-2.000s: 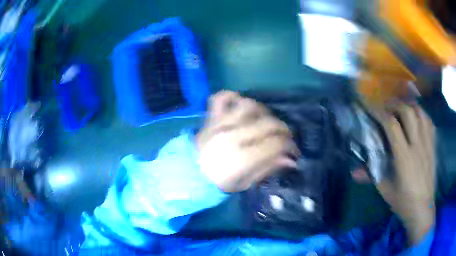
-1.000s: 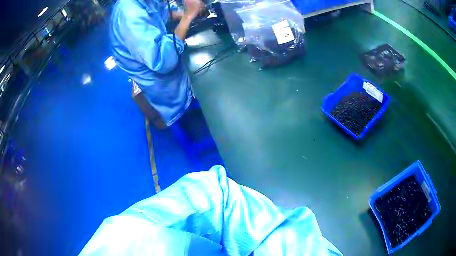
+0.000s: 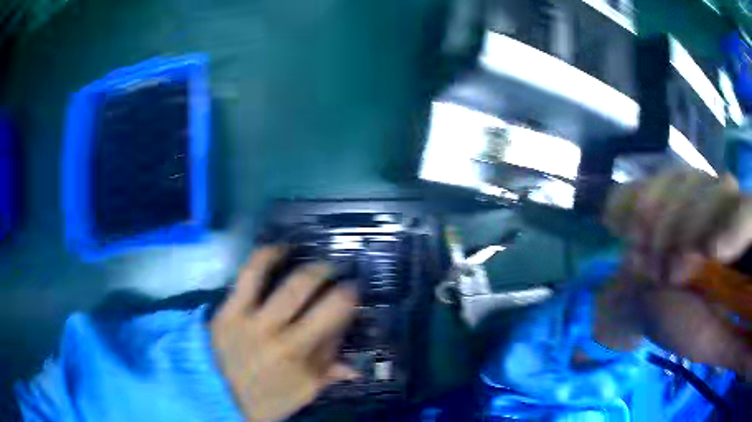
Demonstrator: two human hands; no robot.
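The view is blurred by motion. A black housing (image 3: 375, 272) with slots and bright glints lies in the dark fixture (image 3: 420, 330) in front of me. My left hand (image 3: 284, 330) rests on its left side with the fingers spread; it appears to hold nothing. My right hand (image 3: 672, 255) is at the right, blurred, closed around the orange body of an electric screwdriver (image 3: 719, 284). The screwdriver's tip cannot be made out. A silver air blow gun (image 3: 478, 284) lies on the bench just right of the fixture, between the two hands.
A blue parts bin (image 3: 78, 173) with small dark parts stands on the green mat at the left. Part of another blue bin (image 3: 7, 173) shows at the left edge. White-and-black boxes (image 3: 507, 148) stand beyond the fixture. Blue trays (image 3: 561, 408) are at the lower right.
The view has swung from the neighbouring worker and bins back to the fixture. Both hands are in view again. The air gun, under my right hand two seconds ago, now lies free; that hand has the orange screwdriver.
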